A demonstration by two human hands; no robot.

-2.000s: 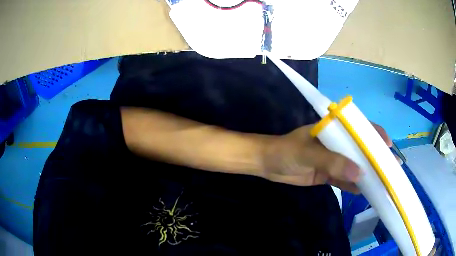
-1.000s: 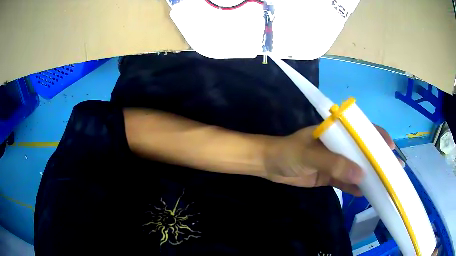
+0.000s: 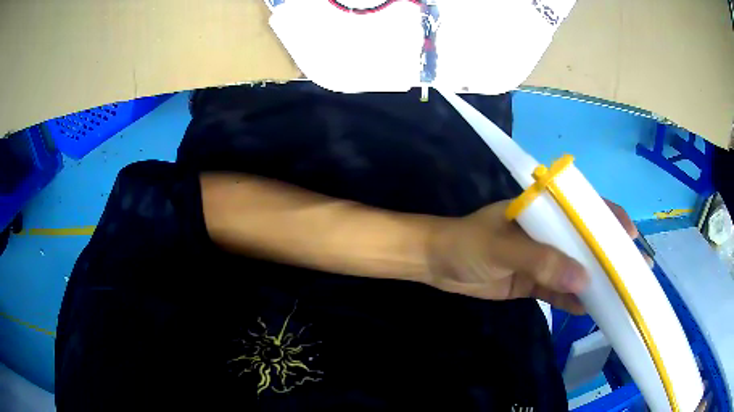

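Note:
My left hand [image 3: 511, 257] reaches across from the left and is closed around the white tube of the caulking gun [image 3: 599, 233], which has a yellow frame. The translucent nozzle [image 3: 483, 129] points up and left. Its tip is at the front edge of the white panel [image 3: 362, 60], beside the end of a narrow dark strip [image 3: 430, 48]. A red and black wire pair [image 3: 366, 10] curves on the panel, cut off by the top edge. At the bottom right edge only a sliver of skin shows beside the tube, perhaps my right hand; its grip is hidden.
The cardboard bench cover [image 3: 177, 48] lies under the panel and extends to both sides. A blue basket [image 3: 101, 125] is below at the left. Blue frames [image 3: 676, 161] stand on the blue floor at the right. A pale surface [image 3: 700, 273] is at the far right.
The panel has shifted very slightly up and left in view. My left hand keeps its hold on the tube, and the nozzle tip stays near the panel edge.

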